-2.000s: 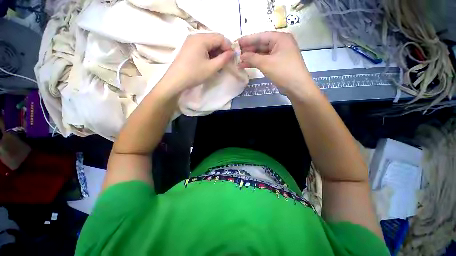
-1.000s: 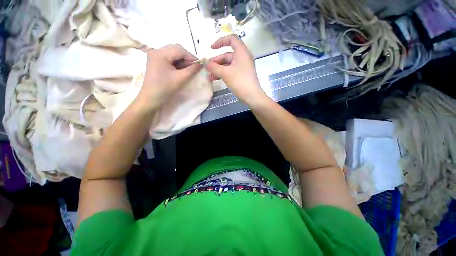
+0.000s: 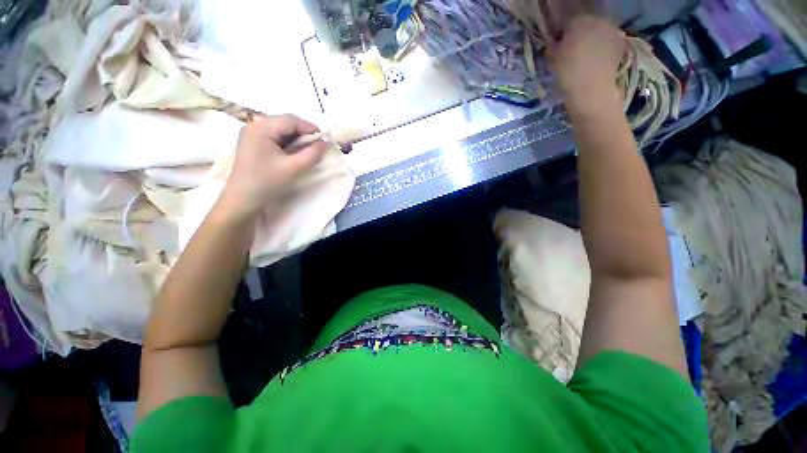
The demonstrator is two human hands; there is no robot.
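My left hand (image 3: 281, 159) pinches the edge of a cream garment piece (image 3: 305, 208), which hangs over the table's front edge. More cream cloth (image 3: 115, 142) is heaped at the left. My right hand (image 3: 588, 62) is at the cream strip bundle (image 3: 653, 88) at the upper right. Its fingertips are hidden and blurred, so whether they hold a strip cannot be told. Lilac-grey strips (image 3: 482, 44) lie just left of my right hand.
The machine bed (image 3: 354, 115) has a yellow patch (image 3: 373, 72). The machine's dark parts (image 3: 349, 22) are at the top. Thread snips (image 3: 511, 95) lie behind the table-edge ruler (image 3: 460, 159). Cream-beige pieces (image 3: 730, 230) are piled below at right.
My right hand has left the cloth edge beside my left hand and moved right to the strip bundle. My left hand still pinches the cloth. The view has shifted to the right.
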